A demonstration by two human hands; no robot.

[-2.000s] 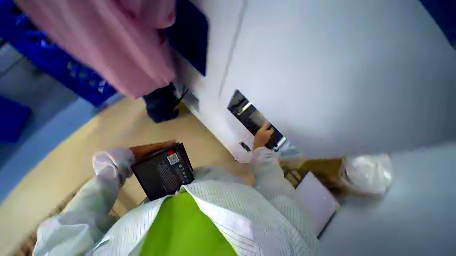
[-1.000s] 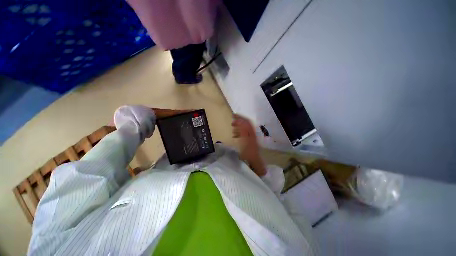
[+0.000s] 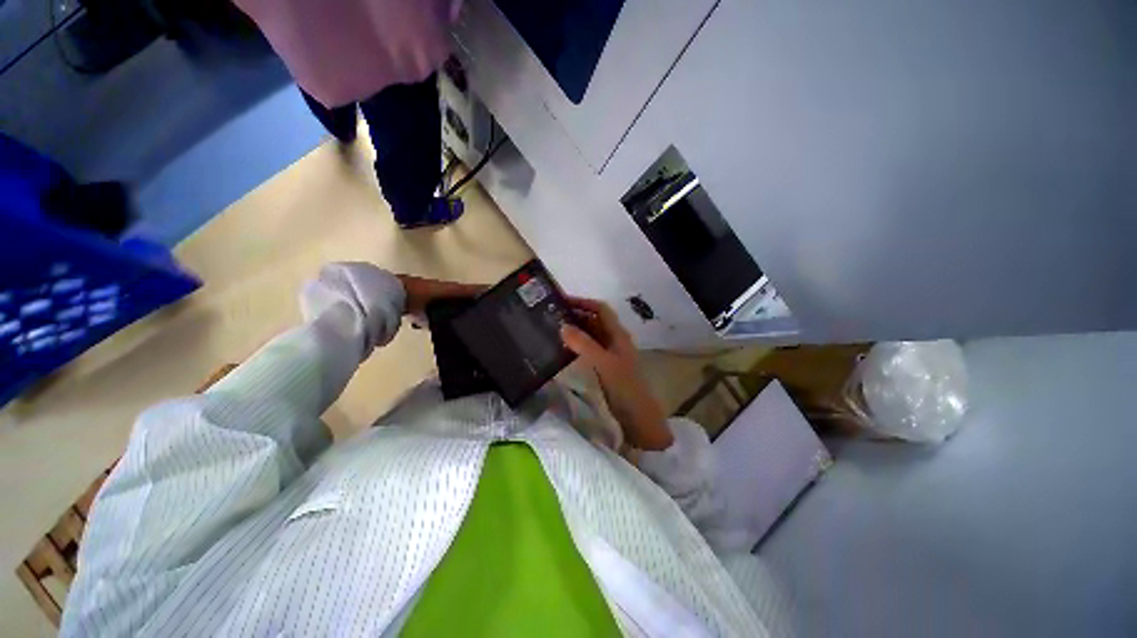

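Note:
My left hand point(image 3: 436, 294) reaches in from the left, its fingers mostly hidden behind two black retail boxes. The rear retail box point(image 3: 456, 364) lies partly covered on the left. The front retail box point(image 3: 514, 334) is tilted across it, with a small red mark and a white code label near its top corner. My right hand point(image 3: 606, 354) grips the right side of the front box, thumb on its face. The machine discharge opening point(image 3: 701, 249) is a dark slot in the pale cabinet, with a black surface and bright metal bars inside.
The pale machine cabinet point(image 3: 923, 175) fills the right. A person in pink point(image 3: 362, 44) stands at the upper left beside it. A blue plastic pallet point(image 3: 75, 293) is at left, a wooden pallet point(image 3: 56, 561) at lower left. A white panel point(image 3: 767, 461) and clear film point(image 3: 916, 389) lie right.
My right hand left the discharge opening, then came to the boxes and took hold of the front one. The boxes are now offset and turned. The view has shifted.

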